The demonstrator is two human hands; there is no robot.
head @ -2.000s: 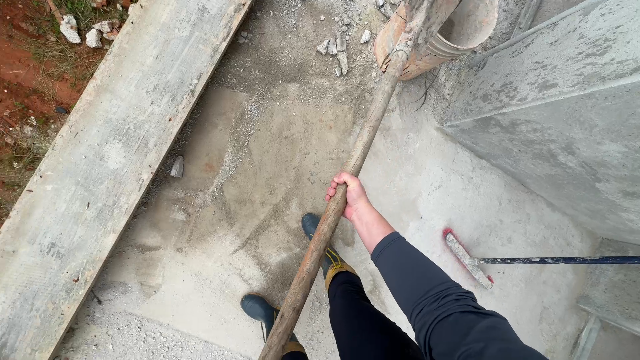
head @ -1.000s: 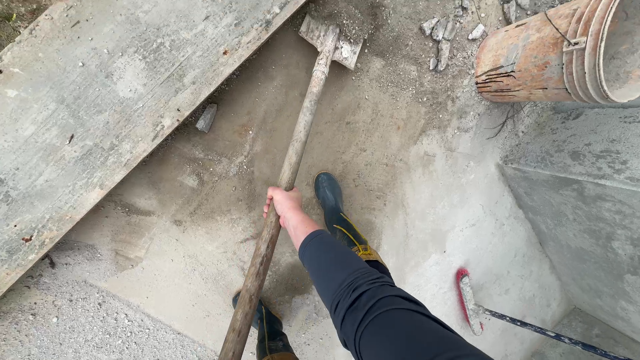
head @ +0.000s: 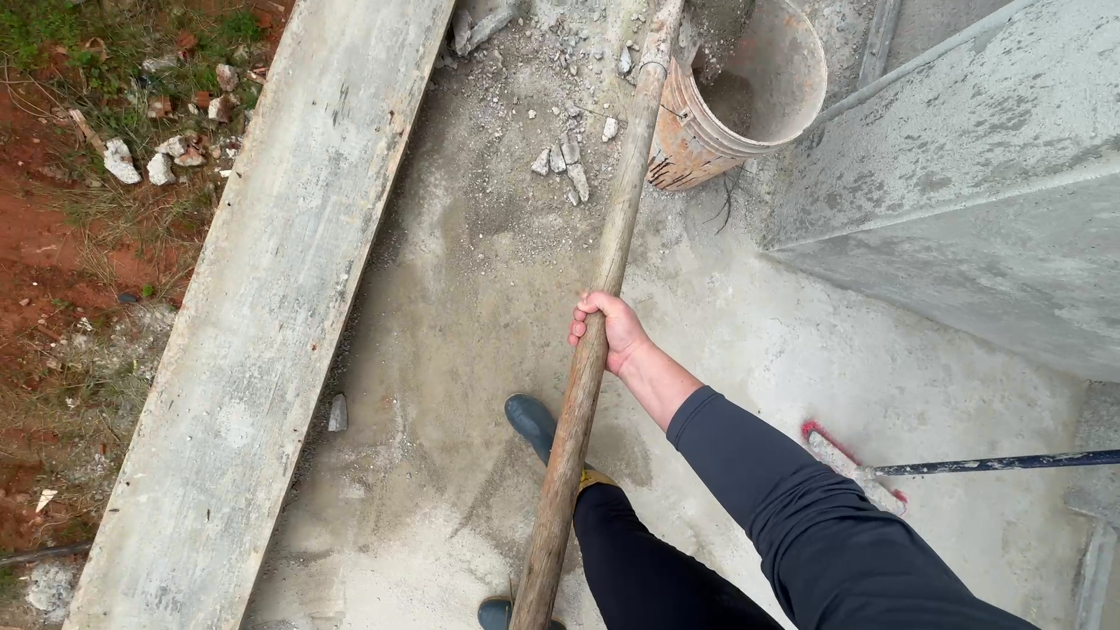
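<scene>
My right hand (head: 608, 332) is closed around the long wooden handle (head: 569, 429) of a shovel, about midway along what shows. The handle runs from the bottom edge to the top edge, beside a dirty orange-white plastic bucket (head: 691, 140). Grey loose debris (head: 719, 31) shows at the bucket's mouth; the shovel's blade cannot be made out at the top edge. My left hand is out of view. My boots (head: 529, 424) stand on the concrete floor beneath the handle.
A long grey board (head: 254, 306) lies diagonally at left, with red soil (head: 44, 227) beyond it. Concrete chunks (head: 569, 162) lie near the bucket. At right are a concrete wall (head: 954, 201) and a push broom (head: 853, 468) with a dark pole.
A second ago the shovel's blade lay on the floor near the board; now the handle's far end is beside the bucket. My right hand has kept its hold. The view has shifted widely.
</scene>
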